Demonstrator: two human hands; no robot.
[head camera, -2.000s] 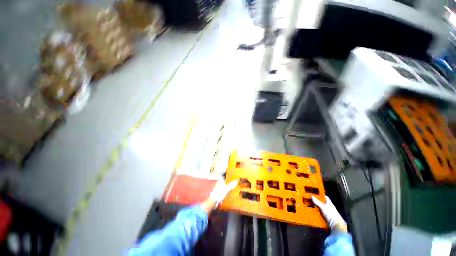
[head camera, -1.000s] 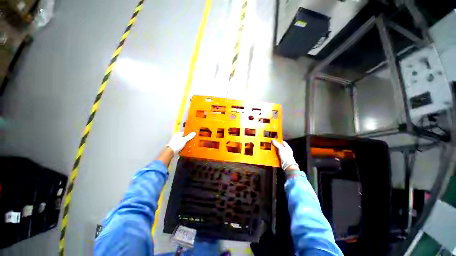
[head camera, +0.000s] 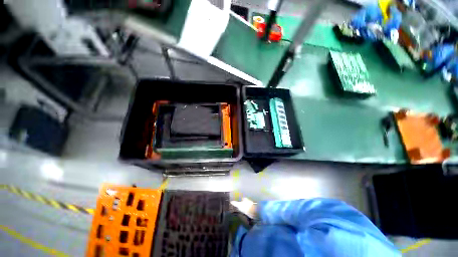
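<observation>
A flat orange pallet cover with many cutouts (head camera: 125, 221) lies at the lower left, cut off by the bottom edge. A black lattice pallet (head camera: 193, 223) lies beside it on the right. My right hand (head camera: 245, 206), in a white glove, is at the upper right edge of the black pallet. It is small and blurred, so whether it touches or grips the pallet cannot be told. My left hand is out of the picture.
A deep black bin (head camera: 130, 120) holds a frame with orange edges and a dark plate (head camera: 196, 120). A smaller bin (head camera: 296, 135) holds a teal strip (head camera: 280, 123) and green pieces. The green bench (head camera: 326, 130) carries a board (head camera: 351, 73) and an orange tray (head camera: 421, 135); gloved people work behind.
The view has swung right towards the bins and bench. The orange cover, earlier held in both hands, now shows at the lower left without my right hand on it.
</observation>
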